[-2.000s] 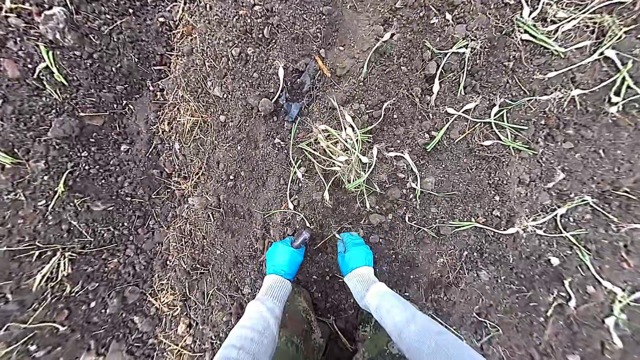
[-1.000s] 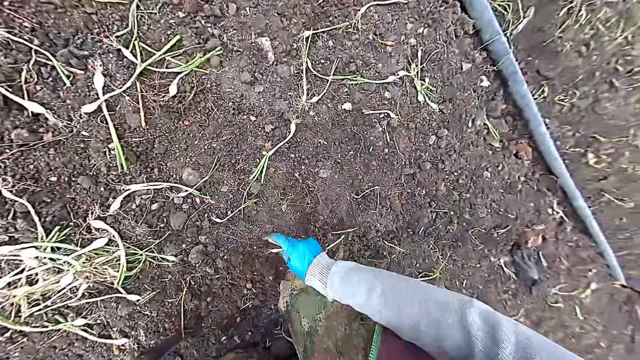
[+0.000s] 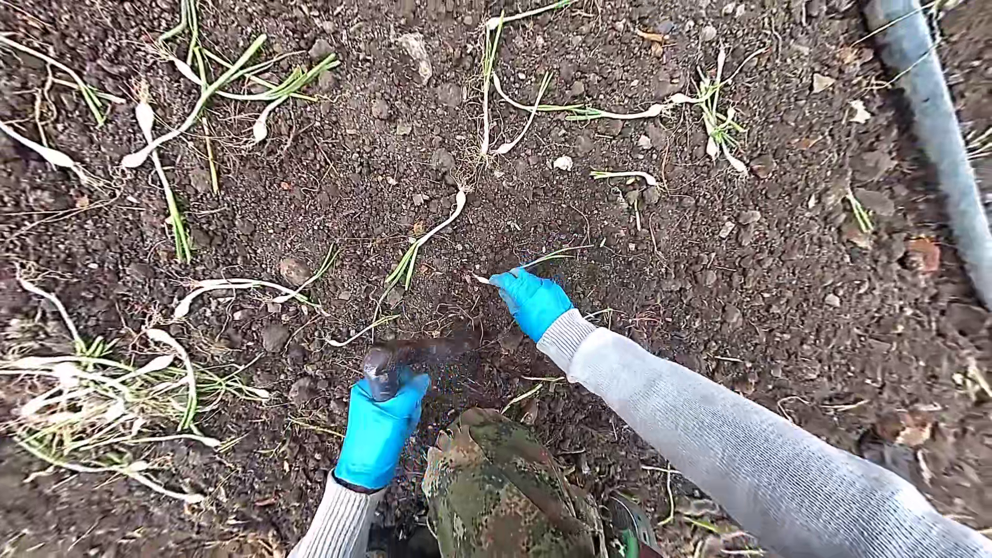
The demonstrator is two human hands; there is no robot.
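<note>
My left hand [image 3: 380,430], in a blue glove, grips a dark, soil-covered hand tool [image 3: 381,372]; its blurred head points right over the loosened soil. My right hand [image 3: 533,301], also blue-gloved, pinches a small bulb plant [image 3: 546,258] whose white end and green leaf stick out from the fingers. Just up and left of the right hand, a single white-stemmed bulb plant [image 3: 435,231] lies on the soil. A thin plant [image 3: 360,333] lies just above the tool.
A heap of bulb plants [image 3: 101,403] lies at the left, with several more scattered across the upper soil. A grey pipe or hose [image 3: 934,132] runs down the right edge. My camouflage-clad knee [image 3: 504,488] is at bottom centre.
The view has shifted strongly to the right since the first frame. My left hand with the tool, out of view one second ago, is back in view. The heap of plants now lies to the left.
</note>
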